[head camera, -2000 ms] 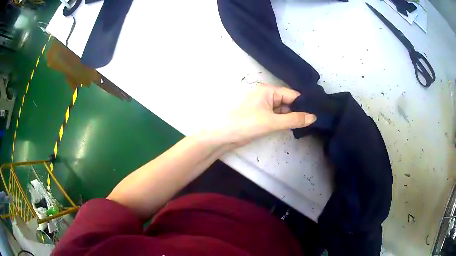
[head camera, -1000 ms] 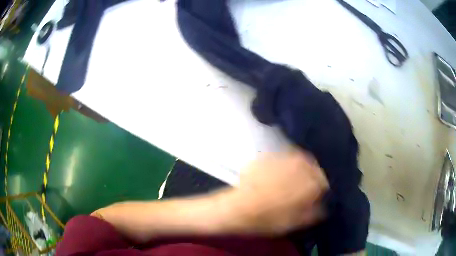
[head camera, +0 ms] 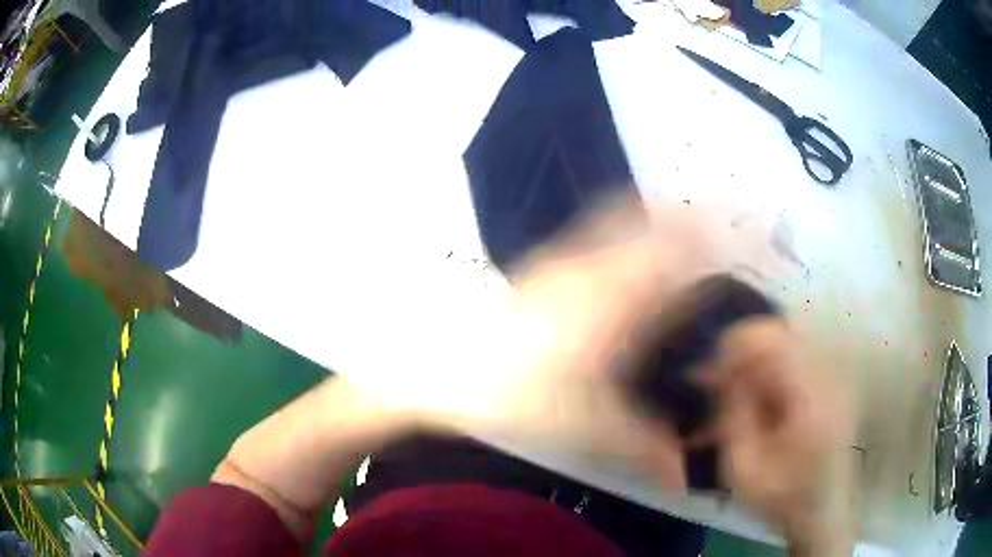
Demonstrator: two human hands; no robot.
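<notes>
A navy fabric piece [head camera: 553, 152] lies flat, its wide angular end away from me. My left hand [head camera: 609, 272] is blurred and reaches across its near end; its fingers are too blurred to tell whether they grip. My right hand [head camera: 783, 419] is blurred at the lower right, closed on a bunched dark navy portion [head camera: 702, 354]. This bunched portion is between my hands. Whether it joins the flat piece is hidden by my left hand and the blur.
Other navy pieces [head camera: 256, 49] lie at the far left and far edge. A round black item [head camera: 102, 133] is at the left corner. Black shears [head camera: 810, 136], a silver iron rest [head camera: 949, 218] and a shiny iron [head camera: 955, 430] are on the right. The white table edge [head camera: 283, 346] borders green floor.
The long curved navy piece no longer stretches across the table; a flat angular part shows instead. My left hand has moved forward, and my right hand has come into view.
</notes>
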